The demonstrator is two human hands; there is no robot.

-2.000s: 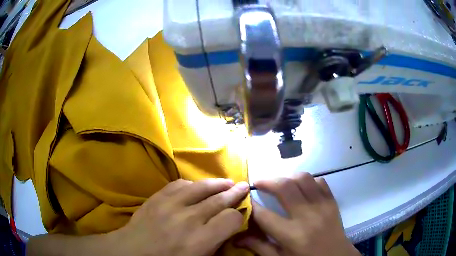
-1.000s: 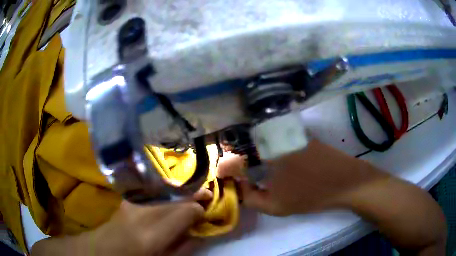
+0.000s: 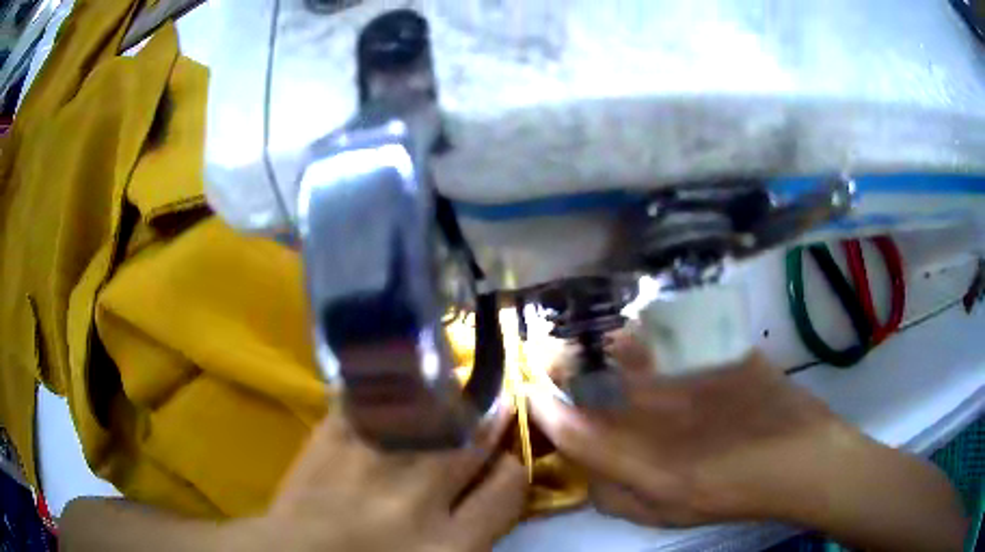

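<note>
Mustard-yellow cloth [image 3: 216, 323] lies in folds left of the machine, and a narrow yellow edge of it runs up under the needle area in the lamp glow. My left hand [image 3: 400, 485] holds the cloth from the left, partly behind the chrome guard [image 3: 373, 280]. My right hand [image 3: 691, 431] holds the same narrow strip from the right, its fingertips close to the left ones. The white sewing machine head [image 3: 648, 97] looms over both hands. The needle and presser foot are too glared and covered to make out.
Snips with a green and a red handle [image 3: 886, 291] lie on the white table [image 3: 918, 372] under the machine arm at the right. Long yellow lengths [image 3: 65, 237] lie at the far left. Green mesh [image 3: 961, 464] shows at the lower right edge.
Since two seconds ago both hands have moved up towards the needle area with the cloth edge, and the view has come closer to the machine head. Since one second ago the narrow strip appears straighter.
</note>
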